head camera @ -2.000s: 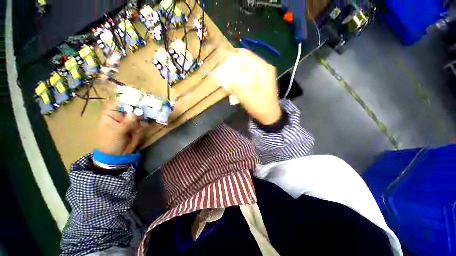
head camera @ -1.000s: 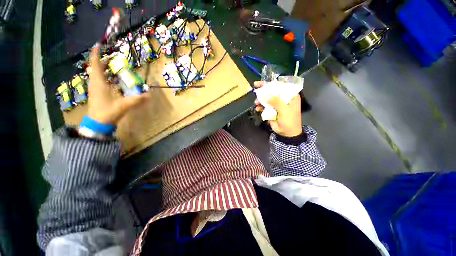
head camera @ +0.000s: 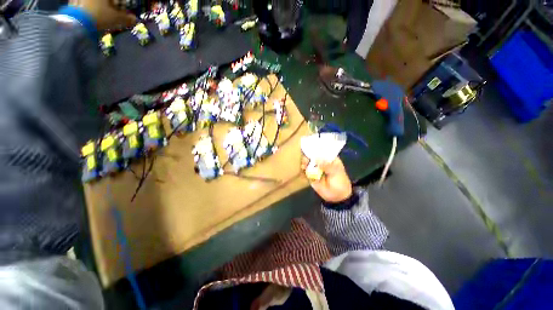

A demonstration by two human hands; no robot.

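My right hand is closed around a white crumpled wipe at the right edge of the cardboard sheet. My left hand reaches to the far left, cut off by the top edge and blurred; its fingers and anything in them cannot be made out. Power supply boards with yellow blocks stand in a row along the cardboard's far edge. Several whitish boards with dark lead wires lie mid-cardboard.
More boards lie on the black mat beyond. Blue-handled pliers lie behind the wipe. A blue-grey glue gun, a black boxy device and a cardboard box are at right.
My left hand has moved from above the cardboard to the far left over the black mat. A whitish board now lies left of the middle pair. The view has shifted, showing more of the mat.
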